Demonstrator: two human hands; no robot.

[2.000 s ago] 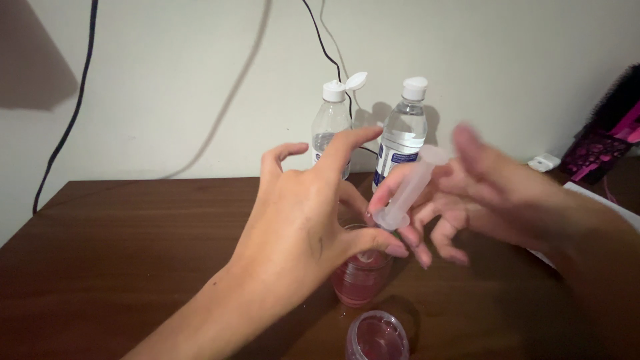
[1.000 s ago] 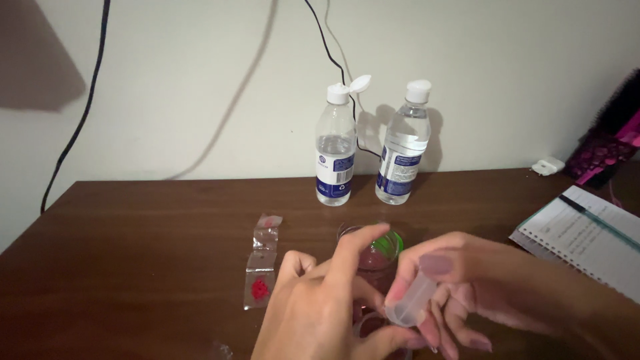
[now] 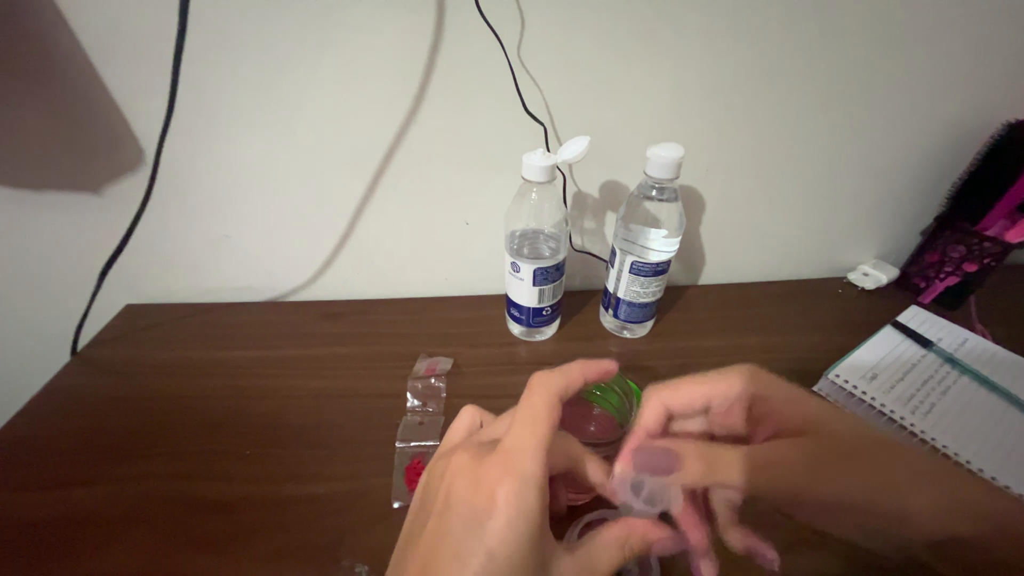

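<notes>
Low at the centre right, my right hand (image 3: 720, 456) pinches a small translucent plastic cylinder (image 3: 646, 490) between thumb and fingers; blur hides its full shape. My left hand (image 3: 512, 472) is beside it, its thumb and a finger close around the cylinder's lower side, its index finger raised. Behind the fingers stands a clear cup of pink-red liquid (image 3: 590, 420), with something green (image 3: 614, 398) at its far rim. A second clear round container (image 3: 588, 524) shows partly below the hands, mostly covered by them.
Two clear bottles stand near the wall, one with a raised flip cap (image 3: 534, 240), one capped (image 3: 644, 240). Left of my hands lies a plastic sachet with red bits (image 3: 414, 472). At right are a spiral notebook (image 3: 920, 376), a pen (image 3: 952, 360), a white plug (image 3: 872, 274) and a pink-black holder (image 3: 952, 260).
Both hands, with the translucent cylinder, are lower in the view than two seconds ago. The cylinder has tilted, and the sachet, hidden in the first frame, is visible. The bottles stand where they were.
</notes>
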